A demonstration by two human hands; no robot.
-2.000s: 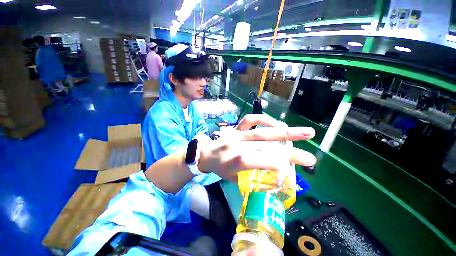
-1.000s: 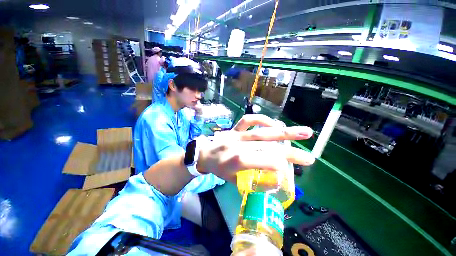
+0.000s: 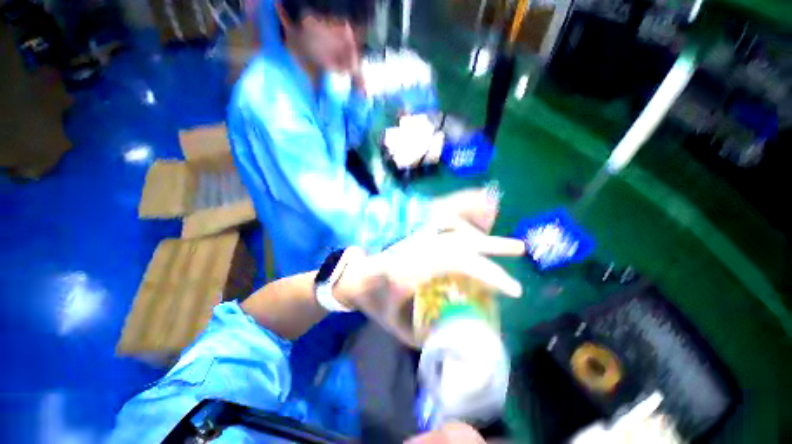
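Observation:
My left hand, with a dark-faced white watch on the wrist, is in front of me at centre, palm side away. Its fingers are around the far part of a drink bottle with yellow liquid and a green label. The bottle is held off the bench and its near part is a pale blur. A bit of skin shows at the bottom edge below the bottle; I cannot tell what it is. I see no right hand.
At right are a dark base plate with a tan ring, a black screw tray, a pale blurred block and a blue parts bin. A worker in a blue smock sits ahead. Cartons stand on the blue floor at left.
The view has tipped down and blurred, showing more bench. My left hand keeps its hold on the bottle; the bottle's near part now looks white, with less of the label showing.

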